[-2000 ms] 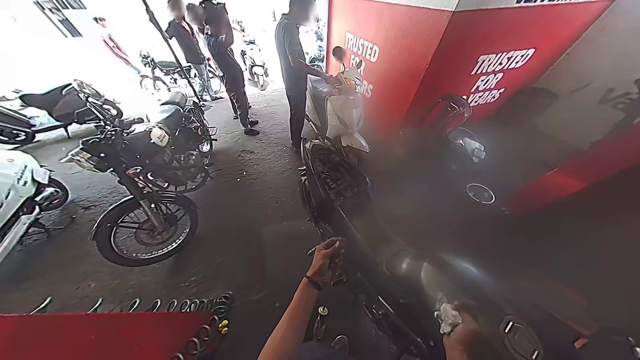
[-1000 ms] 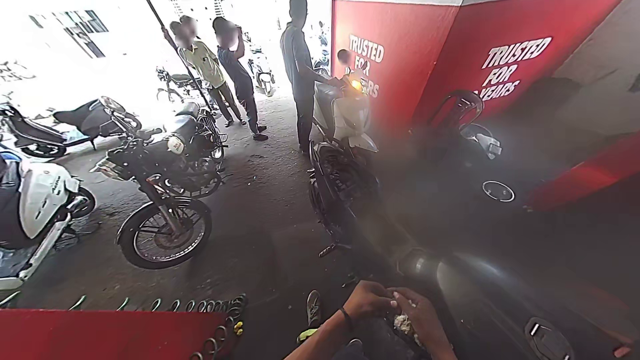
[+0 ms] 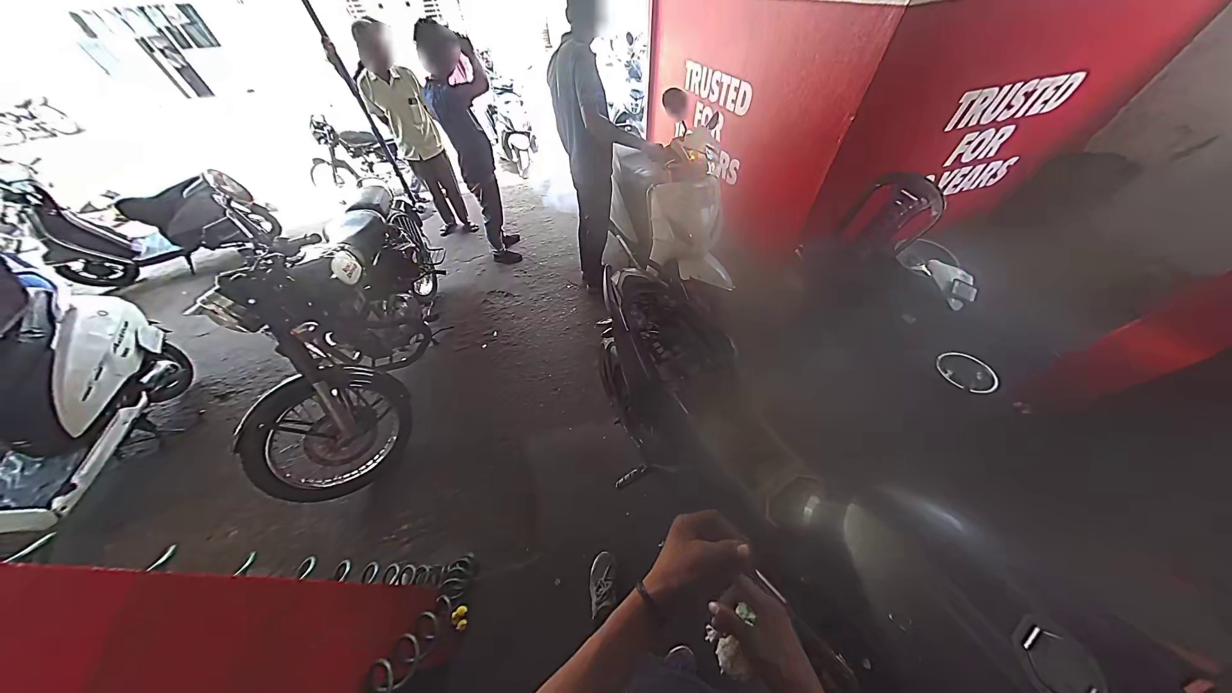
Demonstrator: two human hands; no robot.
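Observation:
My left hand point(image 3: 698, 556), with a dark band at the wrist, is bent with its fingers curled, just above my right hand point(image 3: 756, 626). A crumpled whitish cloth point(image 3: 731, 656) is gripped in my right hand. Between the hands a thin light edge shows; what it is, I cannot tell, nor whether my left hand holds anything. Both hands are beside a dark motorcycle or scooter point(image 3: 905, 549), whose body runs to the lower right and is partly lost in haze.
A red surface point(image 3: 212, 626) with a coiled hose point(image 3: 409, 654) lies at lower left. A parked motorcycle point(image 3: 327, 433) and a white scooter point(image 3: 101, 366) stand left. Ahead, a person point(image 3: 582, 144) stands by a light-coloured scooter point(image 3: 683, 221); two more people stand behind. Red walls point(image 3: 770, 106) rise at right.
Two seconds ago my hands were apart, the right with the cloth over the vehicle at right; by one second ago they had come together. They remain close together now.

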